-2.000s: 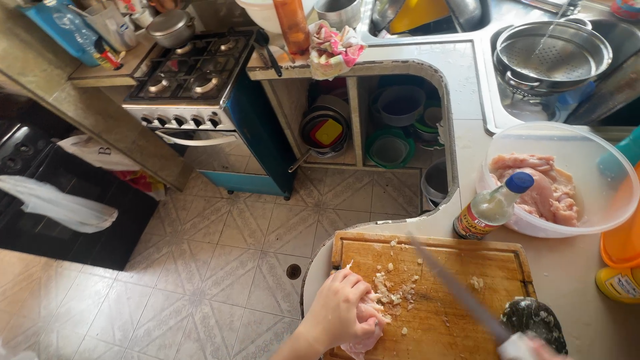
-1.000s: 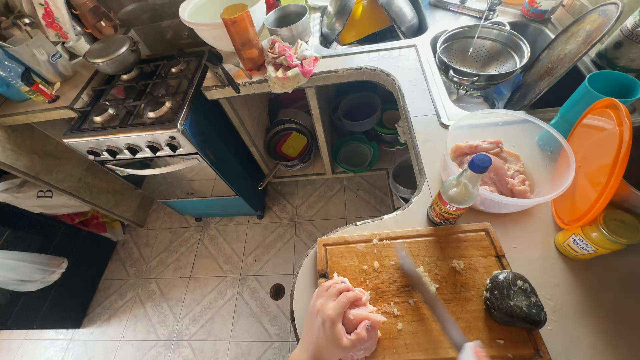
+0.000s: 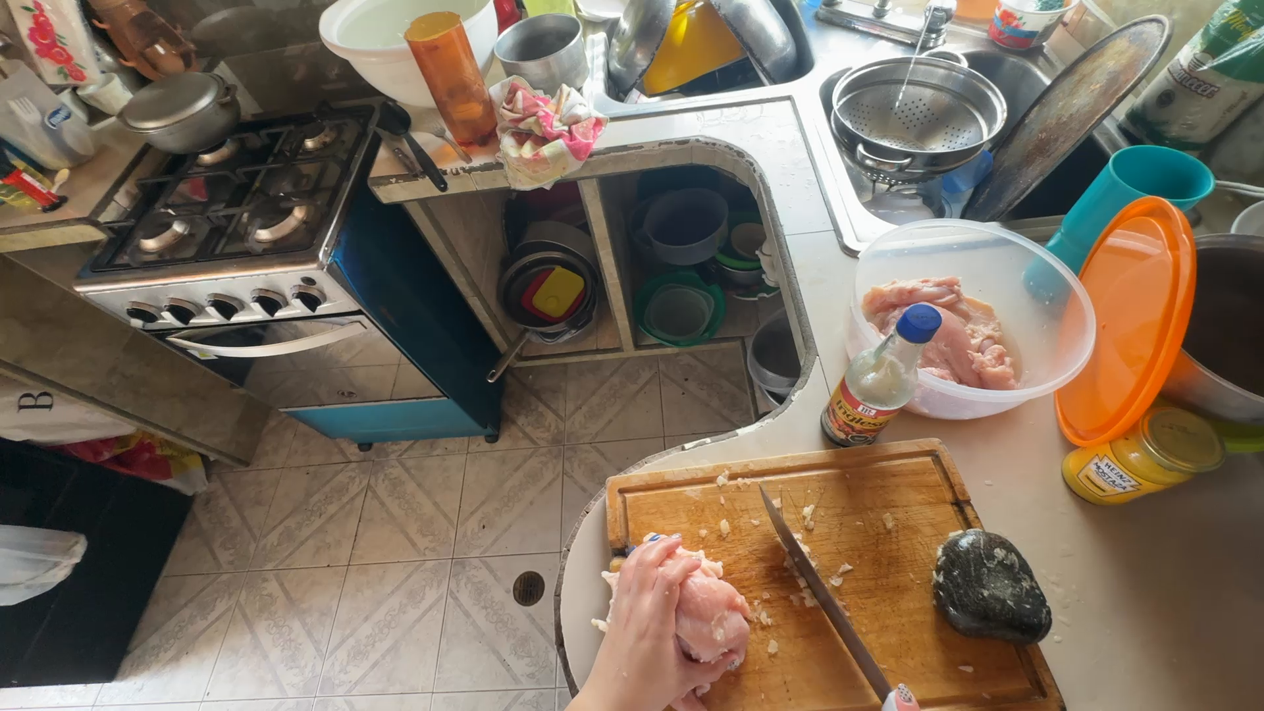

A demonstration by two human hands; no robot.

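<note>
My left hand (image 3: 647, 627) grips a lump of raw, pale pink meat (image 3: 711, 617) at the left side of a wooden cutting board (image 3: 918, 494). A knife (image 3: 825, 597) slants across the board's middle, its blade tip pointing up and left, away from me. At the bottom edge my right hand (image 3: 900, 699) is mostly cut off; only a fingertip with a decorated nail shows, at the knife's handle end. Small chopped whitish bits (image 3: 808, 515) lie scattered about the blade. A dark, smooth stone (image 3: 991, 587) rests on the board's right edge, with bits stuck to it.
Behind the board stand a sauce bottle (image 3: 873, 380) with a blue cap and a clear plastic bowl (image 3: 1071, 341) of raw meat. At right are an orange lid (image 3: 1126, 321) and a mustard jar (image 3: 1143, 456). Water runs into a colander (image 3: 918, 114) in the sink. The counter edge curves at left.
The knife, raised and blurred two seconds ago, is now lower over the board, with its blade sharply seen. My left hand stays on the meat. The view has shifted.
</note>
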